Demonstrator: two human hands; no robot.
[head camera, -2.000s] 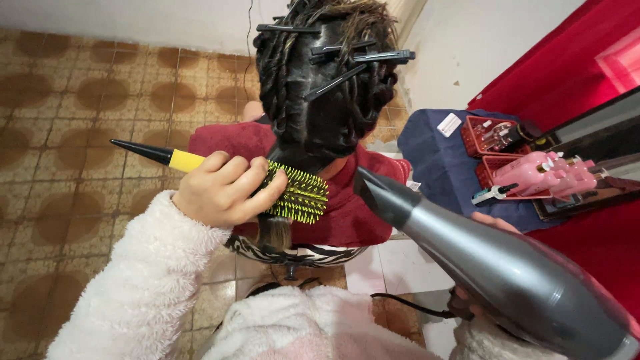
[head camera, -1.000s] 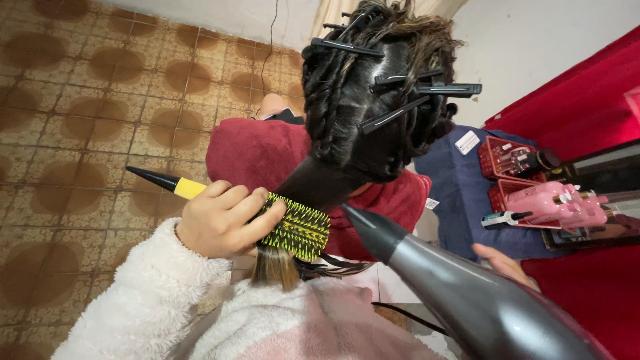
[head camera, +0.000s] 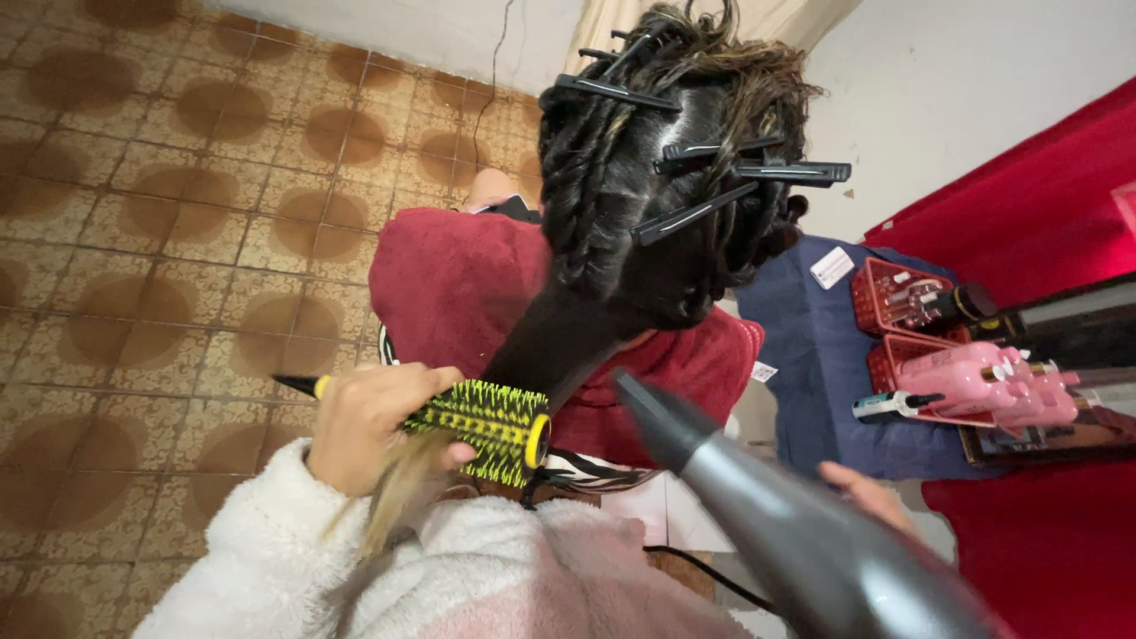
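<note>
My left hand (head camera: 386, 422) grips a round hairbrush (head camera: 484, 430) with yellow-green bristles near its barrel. A stretched section of dark hair (head camera: 559, 342) runs from the seated person's nape to the brush, and its lighter ends hang below my fingers. My right hand (head camera: 870, 497) is mostly hidden behind a grey hair dryer (head camera: 781, 524), with some fingers showing past its far side. The dryer's black nozzle (head camera: 661, 422) points toward the hair, to the right of the brush and apart from it. Several black hair clips (head camera: 697, 213) hold up the rest of the hair.
A dark red towel (head camera: 453, 284) covers the person's shoulders. At right, a blue cloth (head camera: 790, 355) bears red baskets (head camera: 874, 306), pink bottles (head camera: 967, 377) and a small white bottle (head camera: 887, 406). A black cord (head camera: 710, 572) runs below the dryer. A patterned tile floor lies at left.
My left hand and the brush have moved down and away from the head, along the hair section, which now shows a longer stretch. The view has shifted left since the first frame.
</note>
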